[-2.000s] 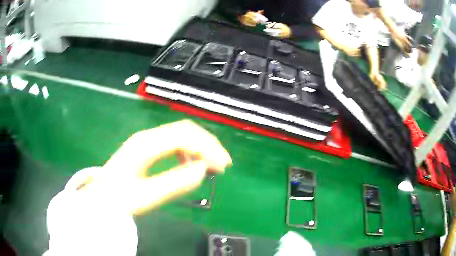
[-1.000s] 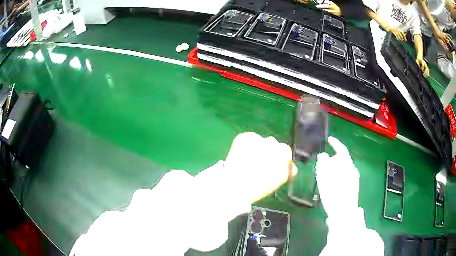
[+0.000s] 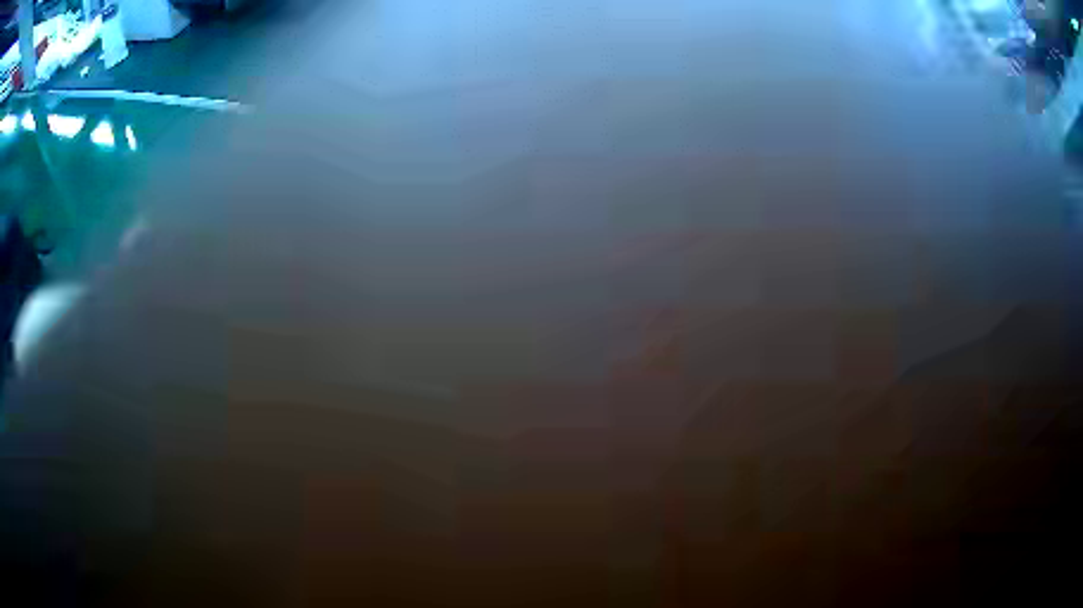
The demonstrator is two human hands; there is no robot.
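A large, dark, blurred mass [image 3: 570, 356] very close to the lens covers nearly the whole view. It may be a hand or an arm, but I cannot tell which. A small pale rounded patch [image 3: 45, 321] shows at the left edge, too blurred to name. Neither my left hand nor my right hand can be made out clearly. The phone housings and the black tray stack are hidden.
At the upper left, part of the green bench [image 3: 71, 178] shows with bright reflections and a pale line. White items lie beyond it in the corner. At the upper right, blurred shapes cannot be told apart.
The blurred mass has come up in front of the lens. It now hides the trays, the housings on the belt and the phone housing that was between my hands.
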